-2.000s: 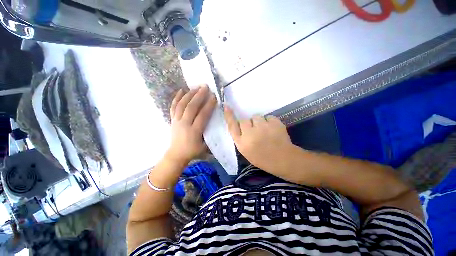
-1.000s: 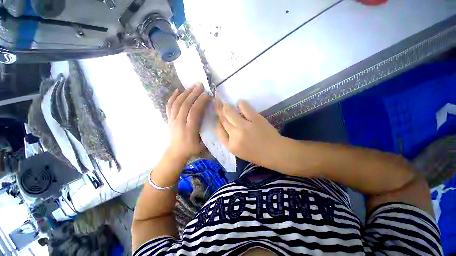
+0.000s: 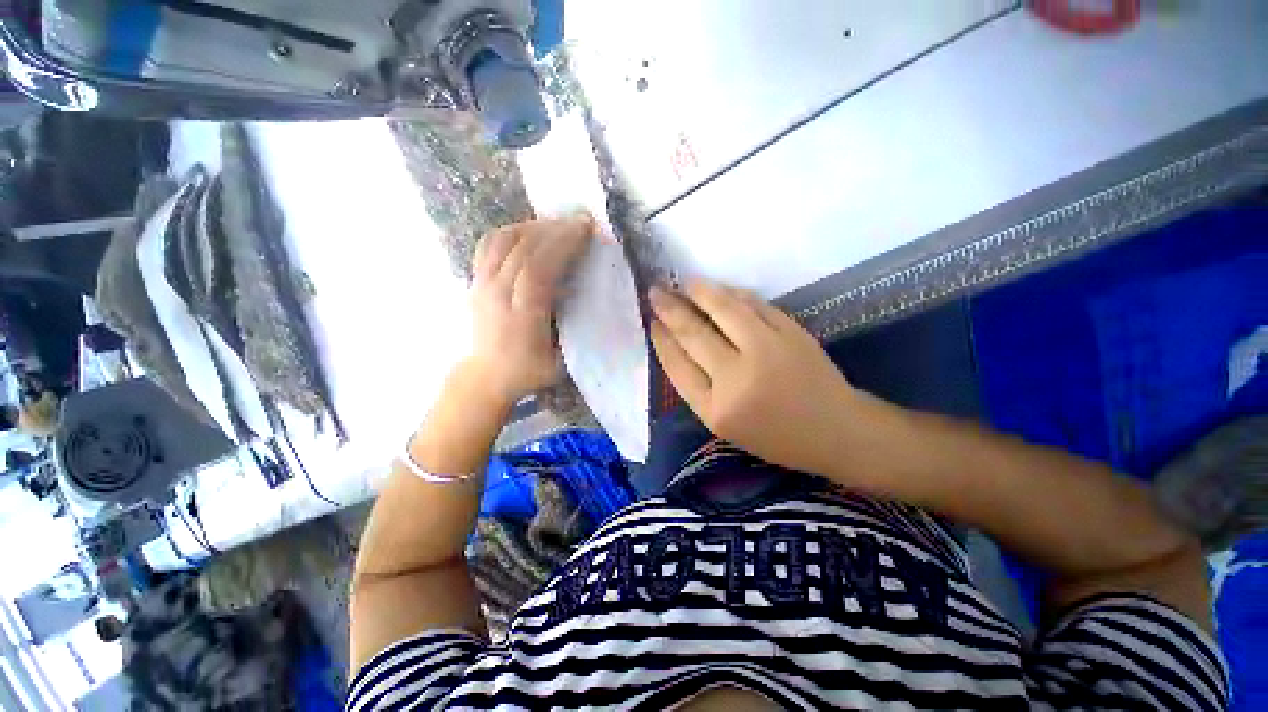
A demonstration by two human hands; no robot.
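A speckled grey-brown fabric piece [image 3: 466, 181] lies on the white table, running under the machine head. A smooth white strip [image 3: 608, 348] lies on it, its pointed lower end over the table's front edge. My left hand [image 3: 529, 299] presses on the fabric and the strip's left edge, fingertips bent. My right hand [image 3: 737, 355] is at the strip's right side, fingertips at the dark fabric edge; whether it pinches the edge is unclear. The grey-blue attachment [image 3: 509, 104] stands above the strip. The needle and foot are hidden.
The sewing machine head [image 3: 278, 56] fills the upper left. Stacked cut pieces [image 3: 257, 264] lie left. A red scissor handle [image 3: 1085, 11] shows at top right. A ruler strip [image 3: 973, 260] runs along the front edge. Blue crates [image 3: 1071, 376] and heaped cloth [image 3: 535, 543] are below.
My right hand has moved slightly away from the strip, and more of the strip's lower part shows. My left fingers are more bent. The whole view has also shifted.
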